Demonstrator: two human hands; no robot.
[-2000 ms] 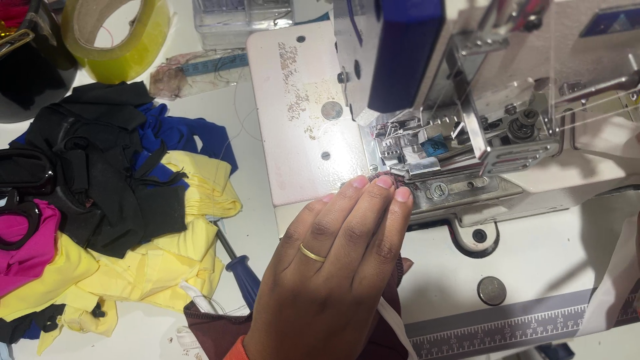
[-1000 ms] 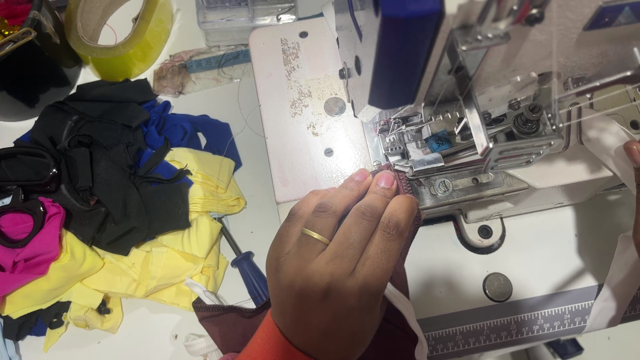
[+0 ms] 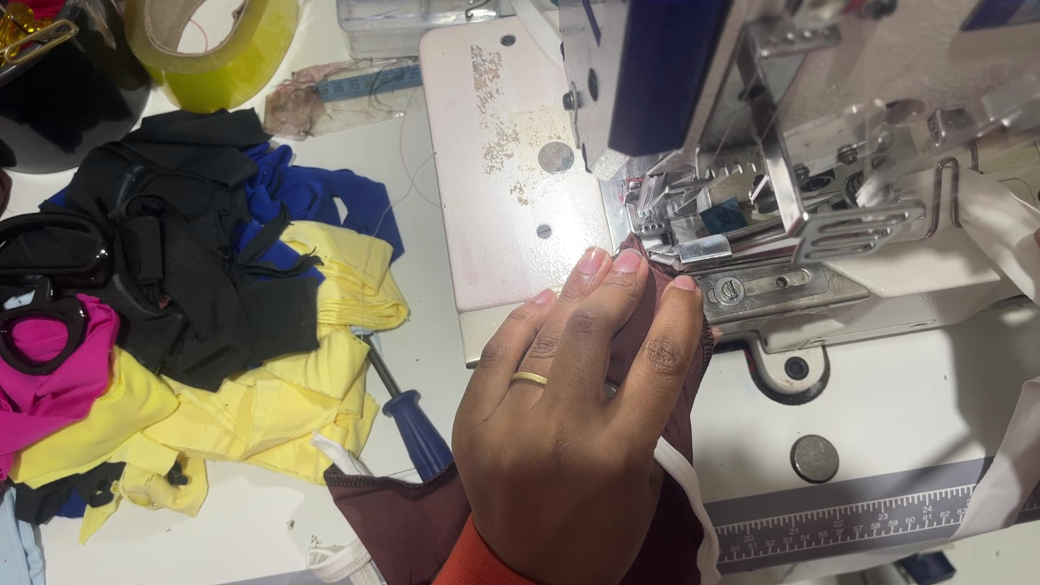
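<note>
My left hand (image 3: 569, 398), with a gold-coloured band on one finger, lies over maroon fabric (image 3: 678, 390) and holds it in front of the sewing machine's presser foot (image 3: 650, 219). The fingertips are close to the foot, and the fabric's corner reaches the foot. The thumb is mostly hidden. White binding (image 3: 686, 487) runs along the fabric beside the hand, and another maroon part (image 3: 398, 512) lies left of the wrist. My right hand is not clearly seen. A white fabric strip (image 3: 1007, 455) hangs at the right edge.
Left of the machine bed (image 3: 504, 162) lie black cloth (image 3: 187, 268), yellow cloth (image 3: 276, 406), black-handled scissors (image 3: 49, 325) and a blue-handled screwdriver (image 3: 418, 431). Tape (image 3: 268, 49) lies behind. A ruler (image 3: 845, 520) and a round metal disc (image 3: 815, 459) are at the lower right.
The fingers of my left hand have spread apart over the maroon fabric. The right hand, partly seen at the right edge one second ago, has moved out of clear view.
</note>
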